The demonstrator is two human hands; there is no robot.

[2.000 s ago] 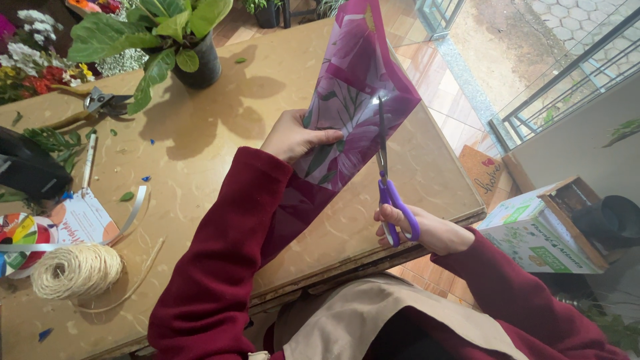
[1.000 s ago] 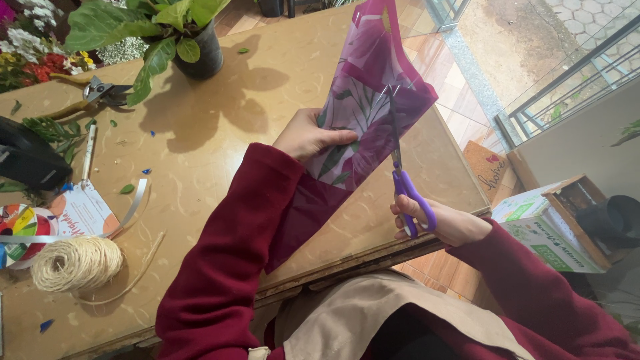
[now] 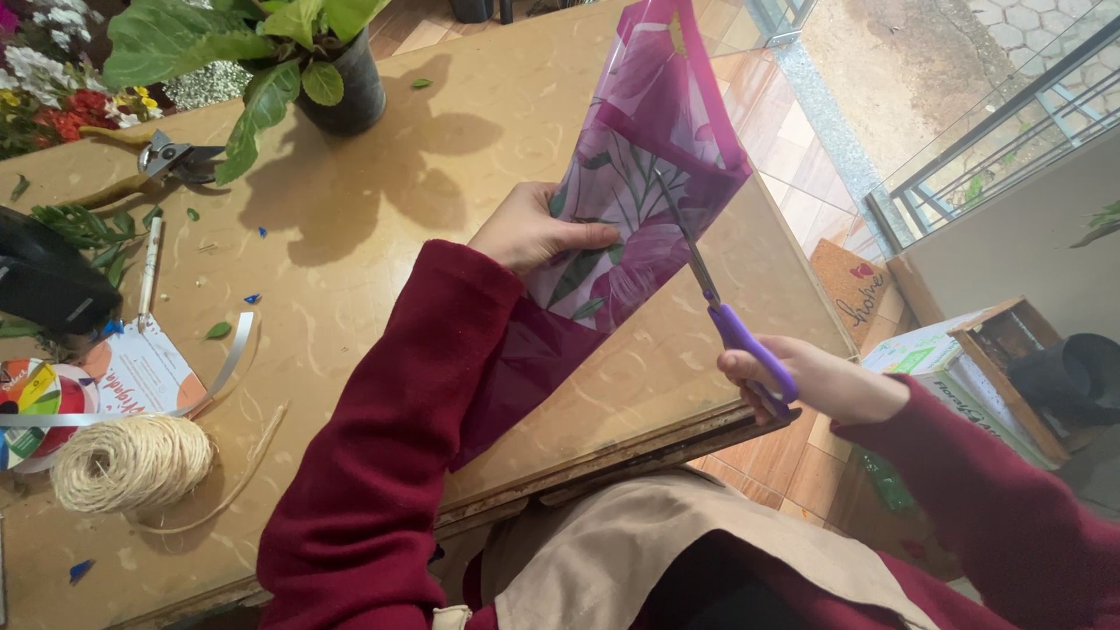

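Note:
My left hand (image 3: 547,229) pinches a sheet of magenta plastic wrap with a printed lily pattern (image 3: 626,262), thumb on top, and holds it raised over the table. My right hand (image 3: 792,376) has its fingers in the handles of purple-handled scissors (image 3: 752,350). The scissor blades point up and left across the right part of the wrap, and look nearly closed; whether they are cutting into it I cannot tell. The lower part of the wrap passes beside my left sleeve.
Left on the wooden table (image 3: 350,350) are a twine roll (image 3: 131,464), ribbon spool (image 3: 44,411), printed card (image 3: 144,367), pen (image 3: 151,262), pruning shears (image 3: 162,162) and a potted leafy plant (image 3: 346,92). A cardboard box (image 3: 989,394) stands at the right; the table's front edge is near my waist.
Since two seconds ago, my right hand and the scissors have shifted to the right, and the wrap's upper right edge too. My left hand keeps its hold on the wrap.

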